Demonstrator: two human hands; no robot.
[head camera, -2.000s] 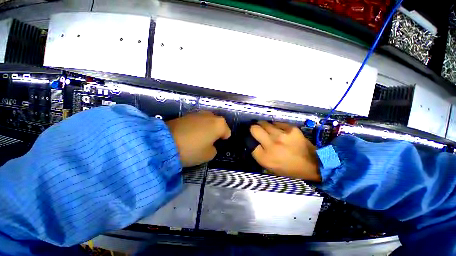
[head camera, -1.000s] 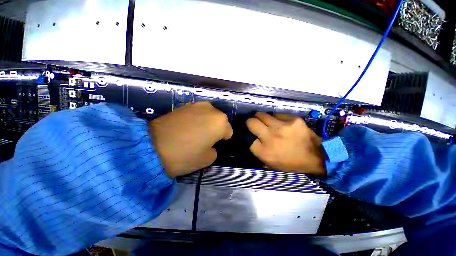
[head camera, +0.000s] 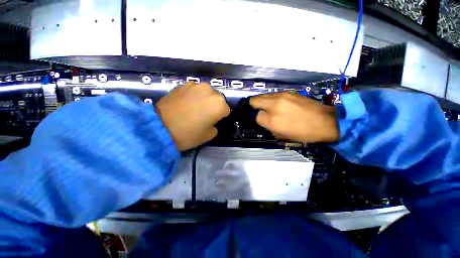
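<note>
A long black circuit board (head camera: 242, 132) lies in front of me with white printed outlines. My left hand (head camera: 194, 116) is over its middle, fingers curled, fingertips mostly hidden. My right hand (head camera: 297, 117) is just right of it, fingers bent toward the left hand, with black at the fingertips, perhaps finger cots. A narrow dark gap separates the hands. Any part held in either hand cannot be made out. A silver finned heatsink (head camera: 252, 175) is on the board's near side, below the hands.
Large pale heatsinks (head camera: 227, 38) stand in a row beyond the hands. A blue cord (head camera: 356, 43) runs up from the light blue cuff (head camera: 354, 106) at my right wrist. A pale metal rail (head camera: 202, 219) crosses in front of me. Silver parts (head camera: 449, 20) lie at top right.
The view has shifted, so the board, near heatsink and rail sit higher in the picture. Both hands also appear higher, still close together over the board. The red parts have left the view.
</note>
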